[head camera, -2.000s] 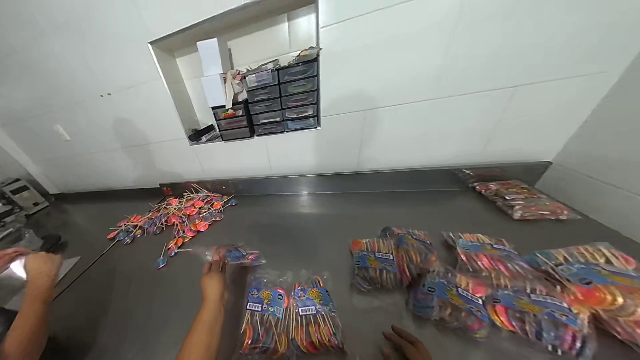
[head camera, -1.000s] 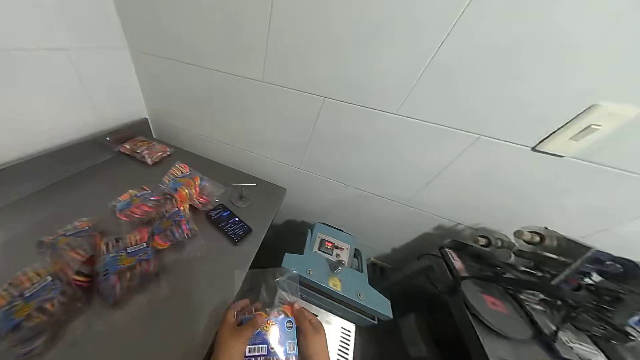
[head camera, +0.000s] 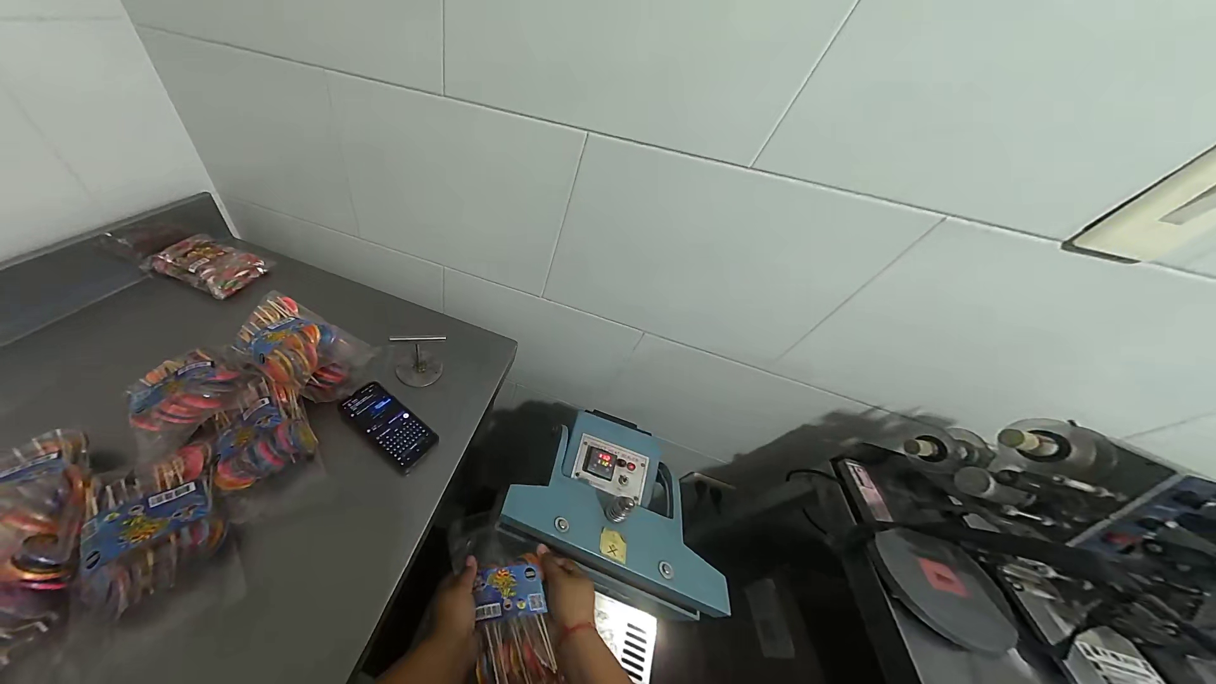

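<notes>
Between my left hand [head camera: 454, 608] and my right hand [head camera: 570, 600], a clear plastic bag of lollipops [head camera: 513, 608] with a blue printed label is gripped by its sides. The bag's upper edge lies at the front jaw of a light-blue heat sealing machine [head camera: 608, 518]; whether it is between the jaws is hidden. A red band circles my right wrist. To the left, several more bags of lollipops [head camera: 152, 522] with blue labels lie on the dark grey worktop [head camera: 313, 570].
A black smartphone [head camera: 389, 426] with a lit screen lies near the worktop's right edge, beside a small metal stand [head camera: 418, 366]. Another bag of sweets [head camera: 209, 266] is in the back corner. On the right, a dark bench [head camera: 912, 617] holds a round grey disc [head camera: 945, 589], tools and cables.
The view has swung right from the worktop to the sealing machine. Since one second ago, both hands have moved the held bag up against the machine's front.
</notes>
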